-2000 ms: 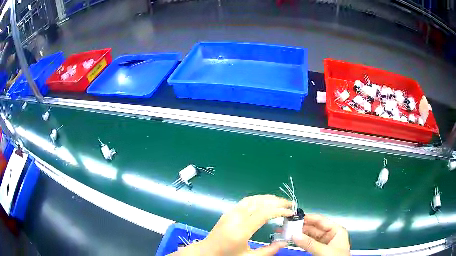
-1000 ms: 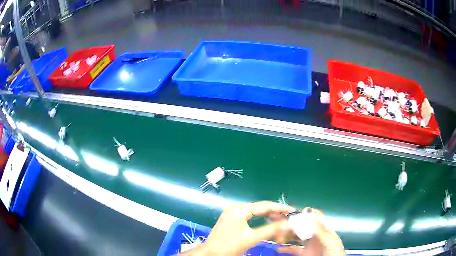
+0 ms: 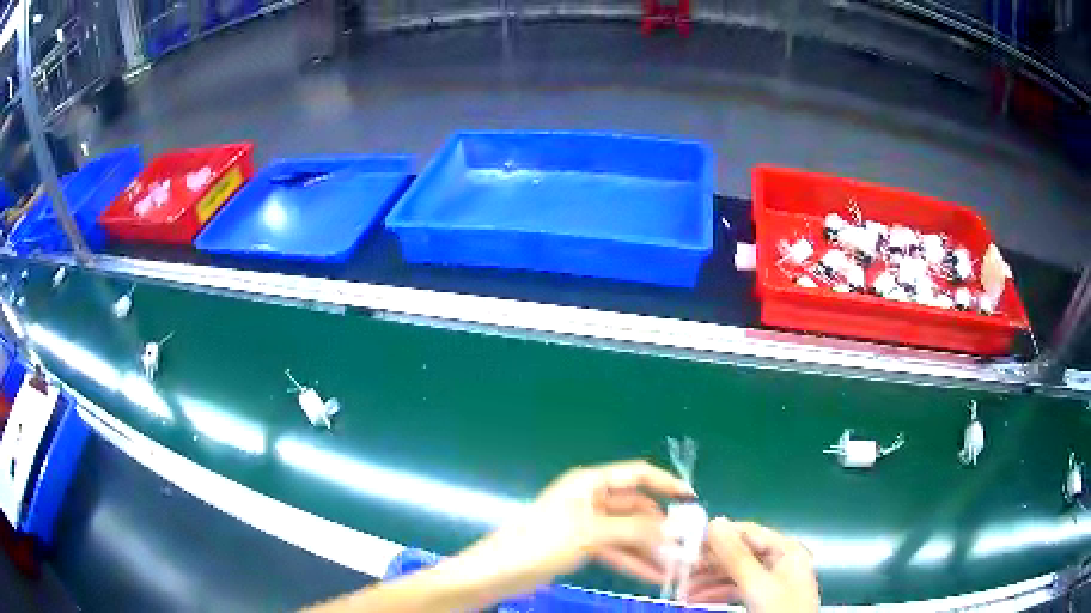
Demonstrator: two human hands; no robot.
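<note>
A white adapter unit [image 3: 684, 527] is held upright above the near belt edge, with pale lead wires up from its top and more hanging below. My left hand [image 3: 604, 515] grips it from the left with thumb and fingers. My right hand [image 3: 763, 565] is at its right side, fingertips on or very close to it; blur hides the exact contact. The near blue bin [image 3: 562, 599] shows partly under my hands, cut off by the bottom edge.
The green conveyor belt [image 3: 479, 407] carries several loose units, one [image 3: 859, 451] at right. Beyond the rail are a red bin of units [image 3: 891, 329], a large blue bin [image 3: 550, 249], a shallow blue tray [image 3: 281, 246] and a left red bin [image 3: 156, 225]. A white sheet [image 3: 26, 437] lies lower left.
The held unit is now upright, with wires showing above and below. Loose units have shifted right along the belt; another lies right of my hands. The view has tilted slightly, so the far bins sit lower.
</note>
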